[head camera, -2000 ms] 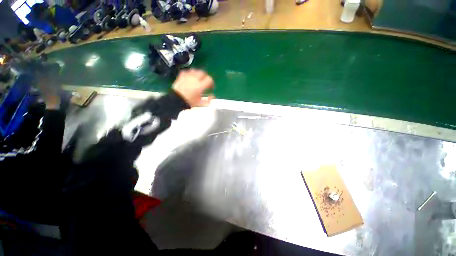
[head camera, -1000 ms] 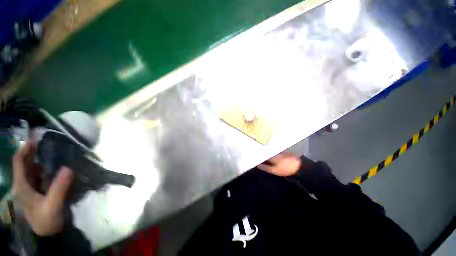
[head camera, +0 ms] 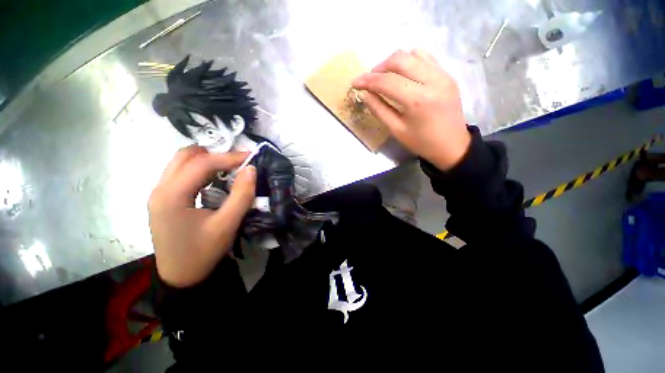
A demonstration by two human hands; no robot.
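Note:
The spiky-haired figure (head camera: 277, 175), with black hair, white face and glossy black jacket, lies face up at the bench's front edge. My left hand (head camera: 200, 211) grips it at the neck and chest, thumb and fingers closed on it. My right hand (head camera: 419, 102) is over the tan cardboard pad (head camera: 335, 84), its fingertips pinched together at the brown specks and the white blob. Whether something thin is between those fingertips cannot be told. The fingers hide part of the pad.
Loose thin sticks (head camera: 157, 69) lie behind the figure. Another stick (head camera: 496, 38) and a white scoop-like piece (head camera: 567, 28) lie at the far right. The green belt (head camera: 44, 36) is top left. Blue bins (head camera: 645, 233) and striped tape (head camera: 576, 182) are on the right.
The figure has come from the left to in front of me, now face up in my left hand. My right hand has risen from the bench edge to the cardboard pad.

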